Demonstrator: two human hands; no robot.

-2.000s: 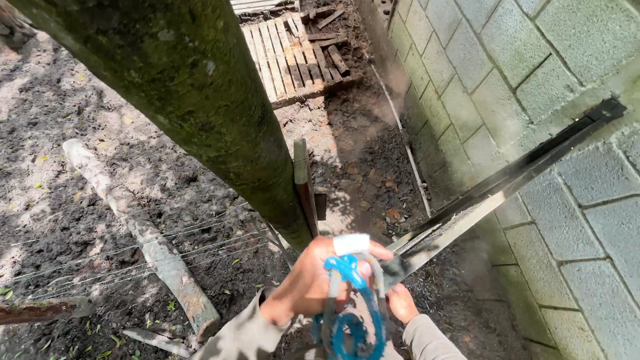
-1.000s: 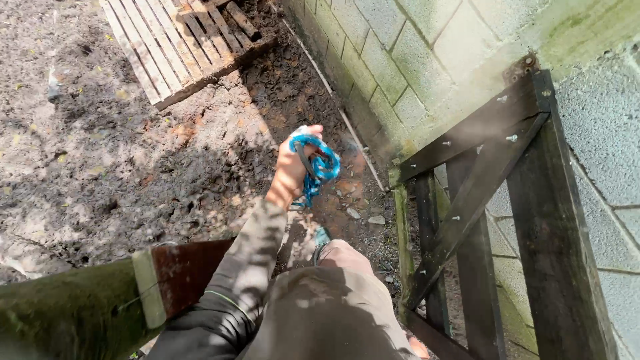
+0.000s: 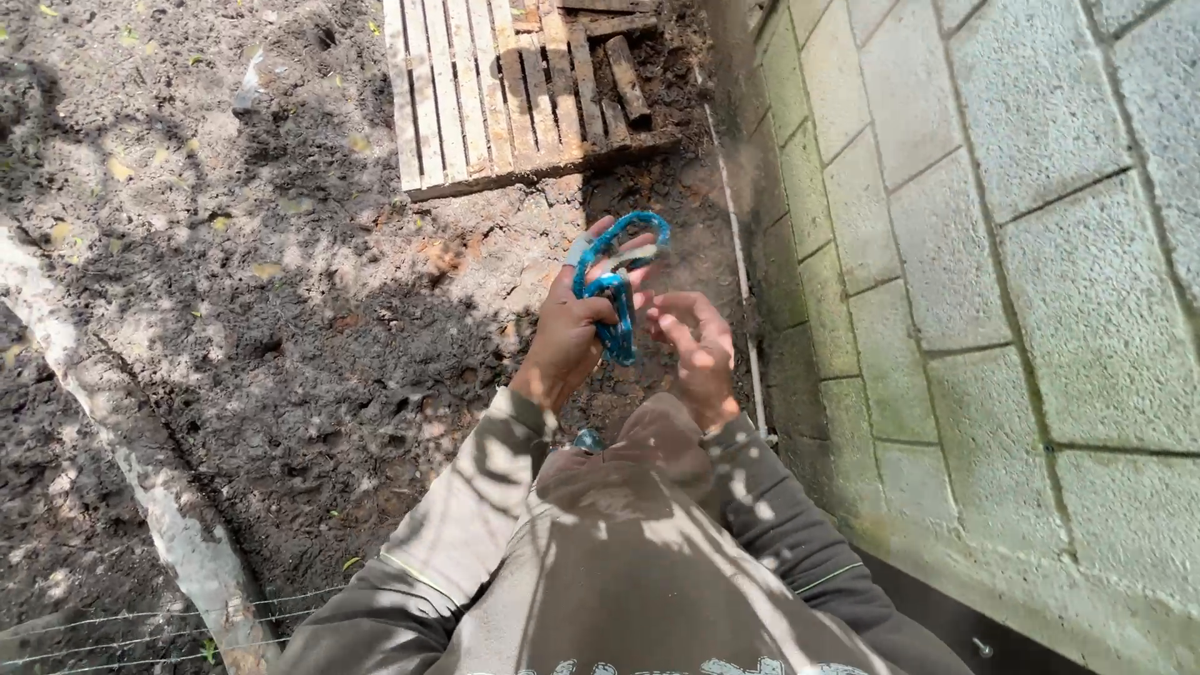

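My left hand [image 3: 569, 323] holds a looped blue rope [image 3: 626, 223] between thumb and palm, with its fingers spread behind the coil. A pale piece, perhaps another stretch of rope, lies inside the loop across those fingers, and a light wrap covers part of one finger. Just to the right, my right hand [image 3: 698, 347] is raised with bent fingers, its fingertips close to the rope. Nothing shows in that hand. Whether its fingertips touch the left hand cannot be told.
Ahead, a wooden slatted pallet [image 3: 459, 94] carries loose wood pieces [image 3: 626, 80]. A concrete block wall [image 3: 947, 234] rises on the right, a thin pale pipe or pole [image 3: 736, 234] along its foot. On the left lie a log [image 3: 141, 450] and wire strands [image 3: 112, 619] over muddy ground.
My right hand, not clearly seen one second ago, is now beside the left hand and the blue rope. The view has swung away from the dark wooden gate and the mossy post.
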